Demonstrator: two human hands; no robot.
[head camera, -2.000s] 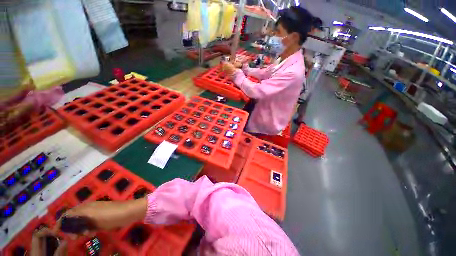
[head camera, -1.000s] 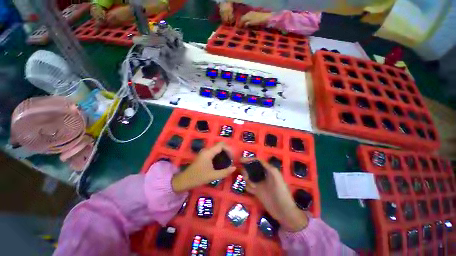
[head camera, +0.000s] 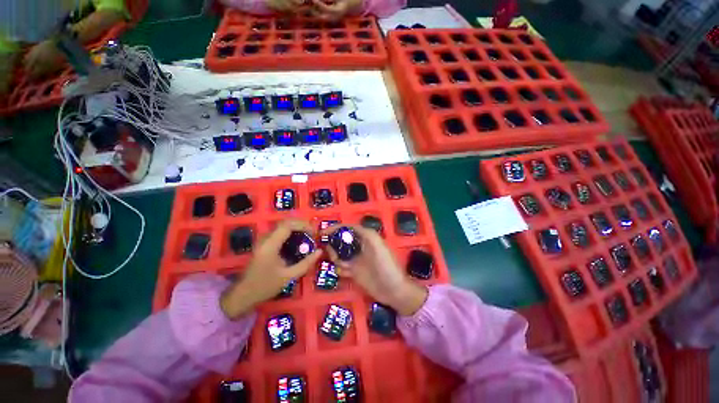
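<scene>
My left hand (head camera: 272, 268) holds a smartwatch body (head camera: 298, 247) between its fingertips, its dark face up with a small pinkish glint. My right hand (head camera: 377, 268) holds a second smartwatch body (head camera: 344, 243), dark face with a pale round glint. Both hands are close together above the middle of the red-orange working tray (head camera: 183, 271). Its square pockets hold watches, some dark, several with lit screens (head camera: 281, 331) showing white and coloured digits. My hands and sleeves hide some of the pockets.
Two rows of charging watches (head camera: 284, 136) glow on a white sheet (head camera: 386, 118) beyond the tray. Tangled white cables (head camera: 142, 86) lie at left. A stacked tray (head camera: 504, 138) is at back right, a paper slip (head camera: 490, 219) and side tray (head camera: 579, 319) at right. Another person's hands (head camera: 327, 8) are at the far side.
The view has swung back from the right side to the working tray. Both hands still hold a watch each and are now closer together, with the watches' faces turned more upward.
</scene>
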